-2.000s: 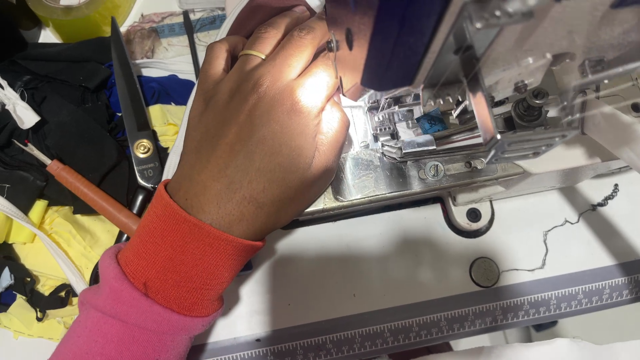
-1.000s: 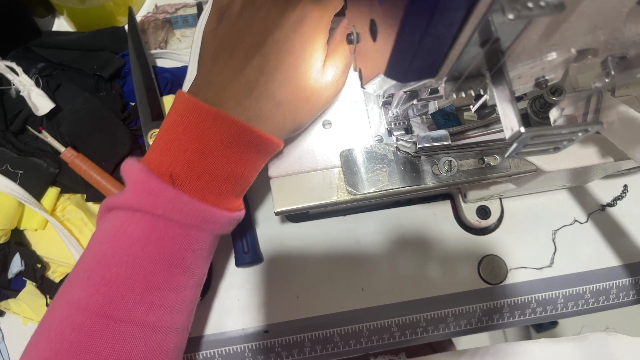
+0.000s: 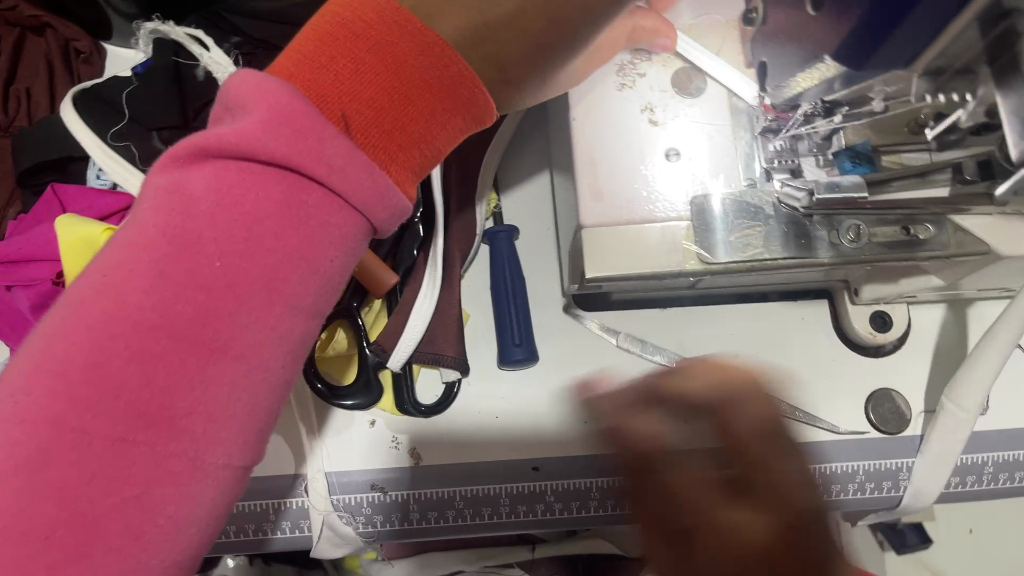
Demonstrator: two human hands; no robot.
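Observation:
My left hand (image 3: 616, 48), cut by the top edge, reaches from a pink sleeve with an orange cuff. Its fingertips hold a narrow white fabric strip (image 3: 716, 68) that runs to the needle and presser-foot area of the sewing machine (image 3: 792, 132). In the lower middle is my right hand (image 3: 712, 456), badly blurred, over a pair of metal tweezers (image 3: 640, 348) on the table; whether it grips them is hidden by blur. A small blue piece (image 3: 854, 158) sits among the machine's metal parts.
A blue-handled tool (image 3: 514, 308) lies left of the machine bed. Black-handled scissors (image 3: 344, 392) rest partly under maroon fabric with white edging (image 3: 436, 308). A ruler strip (image 3: 560, 500) lines the table edge, with a round metal disc (image 3: 888, 410) above it. A white band (image 3: 956, 416) crosses the ruler.
My right hand and the tweezers have come into view at the lower middle. The white strip now shows between my left fingers and the needle area. The view has shifted.

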